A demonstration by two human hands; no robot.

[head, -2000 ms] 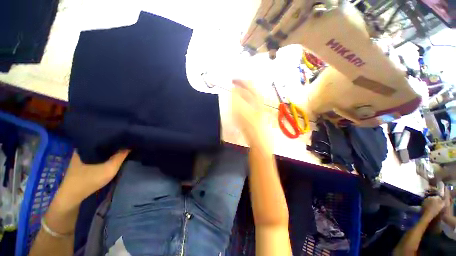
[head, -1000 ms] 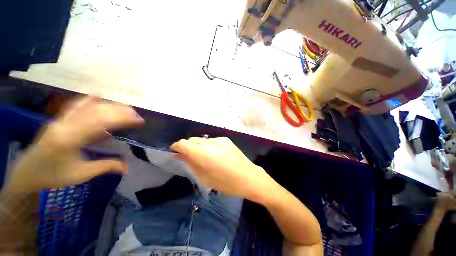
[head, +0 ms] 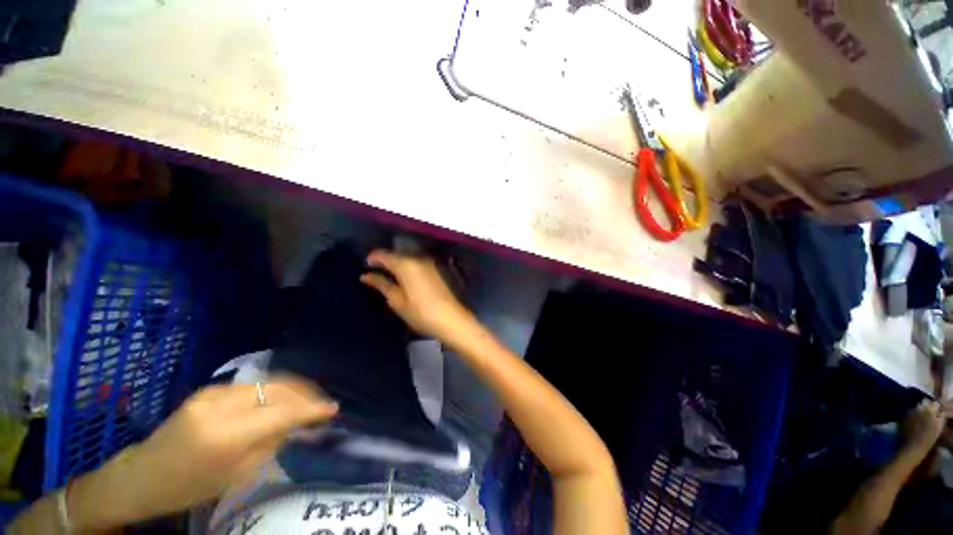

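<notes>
A dark garment panel point(head: 350, 345) lies over my lap, below the table edge. White cloth point(head: 426, 376) shows at its right side, and a pale strip shows across its lower end. My right hand point(head: 413, 293) is at the panel's upper right part, with thumb and fingers curled on the dark cloth. My left hand point(head: 235, 423), blurred and wearing a ring, is over the panel's lower left. Its fingertips are near the cloth, but whether they grip it cannot be told.
Red-and-yellow-handled scissors point(head: 660, 178) lie on the table point(head: 261, 94) beside the cream sewing machine point(head: 826, 125). Dark pieces point(head: 779, 256) lie right of its base. Blue crates stand at left point(head: 78, 313) and right point(head: 768, 439). Another person's hand point(head: 920, 428) shows at far right.
The panel has gone from the table to my lap, its white-backed side showing a second ago and mostly dark cloth now. My left hand has moved lower. The view has shifted down towards my lap.
</notes>
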